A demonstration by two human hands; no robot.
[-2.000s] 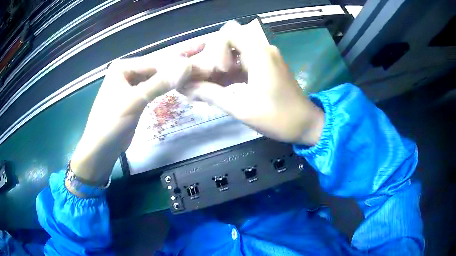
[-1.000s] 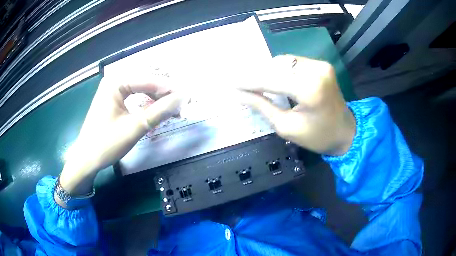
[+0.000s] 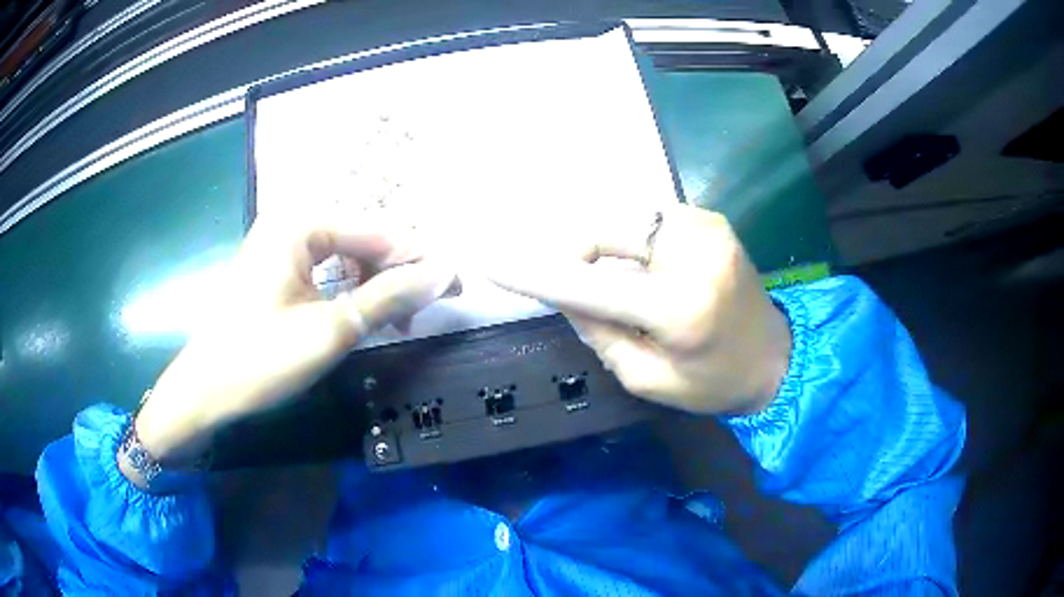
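Observation:
My left hand [image 3: 315, 315] is over the lower left of the white-lined parts tray [image 3: 502, 140], thumb and forefinger pinched at a tiny dark speck. What it is cannot be made out. My right hand [image 3: 677, 309] is over the tray's lower right, its pointing fingertips near the left fingertips but apart; its fingers are partly curled, and I cannot tell if it holds anything. The black fixture plate [image 3: 467, 440] lies along the tray's near edge, with three nests visible; its right end is hidden by my right hand. Small dark loose parts [image 3: 391, 163] are scattered on the white liner.
The green bench [image 3: 128, 210] surrounds the tray. Conveyor rails [image 3: 163, 123] run behind it. A grey machine frame [image 3: 893, 88] stands at the right. A bright green label [image 3: 797, 276] lies beside my right sleeve.
My hands were together above the tray, then separated. Both are now lower, close to the near edge, and the right covers the plate's right end. The camera view has shifted slightly.

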